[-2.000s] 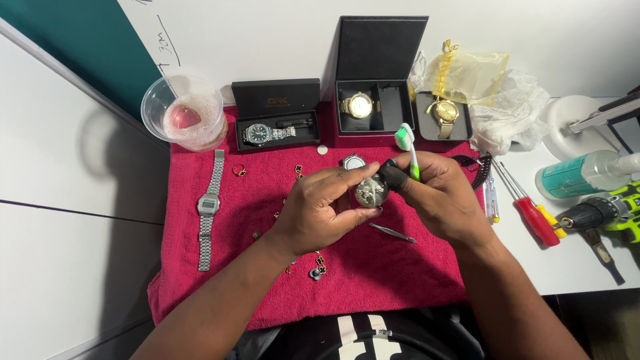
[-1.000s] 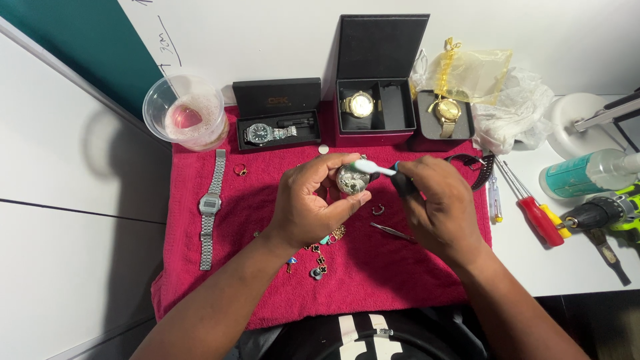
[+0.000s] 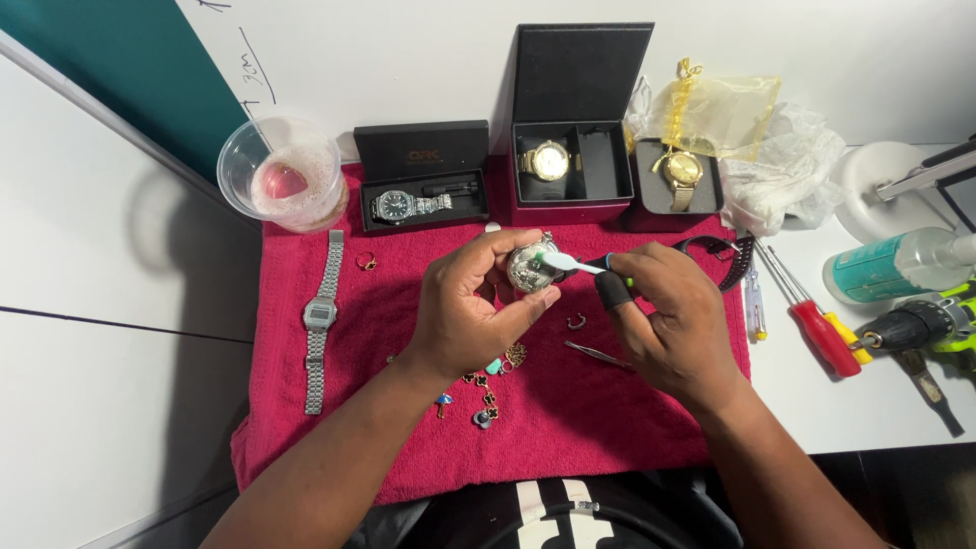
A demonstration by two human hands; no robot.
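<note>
My left hand (image 3: 476, 297) holds a round silver pocket watch (image 3: 531, 267) between thumb and fingers, its ornate face turned up. In my right hand (image 3: 667, 313) is a toothbrush (image 3: 573, 263) with a white head, its bristles against the watch face. A black cover sits on a fingertip of that hand. Under the hands lies a magenta towel (image 3: 595, 442). Tweezers (image 3: 597, 354) and a small open ring or ear cuff (image 3: 576, 322) rest on it below the right hand, and a bracelet with black clover links (image 3: 489, 399) lies near my left wrist.
A silver digital watch (image 3: 320, 313) and a ring (image 3: 367, 261) lie left. Behind stand a plastic cup of foamy liquid (image 3: 282, 183) and boxed watches (image 3: 396, 206). At right are a dark-strapped watch (image 3: 738, 267), screwdrivers (image 3: 823, 335), a spray bottle (image 3: 877, 267) and a drill (image 3: 923, 324).
The toothbrush, earlier upright in my right hand with its head away from the watch, now lies across the watch face. My left hand has kept its hold on the pocket watch.
</note>
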